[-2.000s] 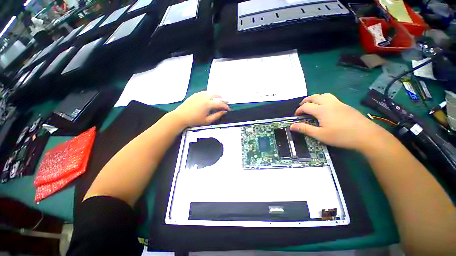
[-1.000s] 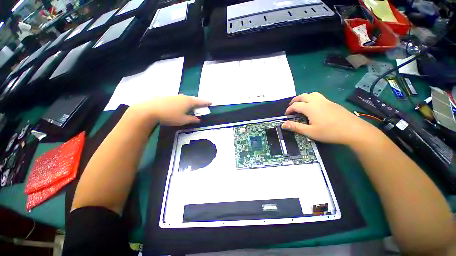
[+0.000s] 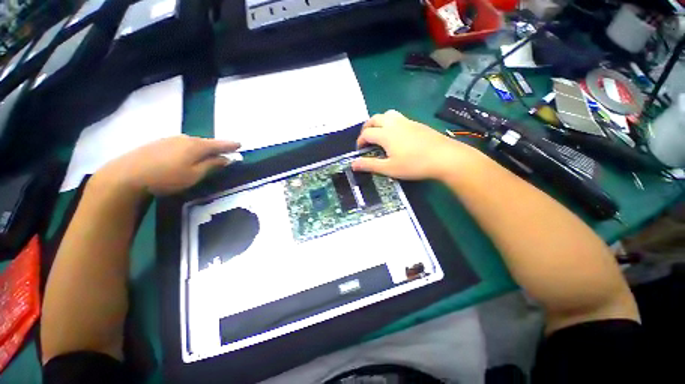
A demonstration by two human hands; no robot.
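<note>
An open white laptop case lies on a black foam mat. Its green motherboard with dark chips is at the upper right, a round black patch at the upper left, and a long black strip along the lower edge. My left hand is just beyond the upper left edge, pinching a small white pad. My right hand rests on the case's upper right edge, its thumb over the board; its fingertips are partly hidden beyond the rim.
White sheets lie behind the case. Laptops on black supports stand back left. A red bubble-wrap bag is at the left edge. A black tool bundle, tape roll and red bin are at the right.
The view has turned right, so the case appears further left and tilted. My left hand has moved from near the case's rim outward, holding the white pad. My right hand stays at the upper right edge.
</note>
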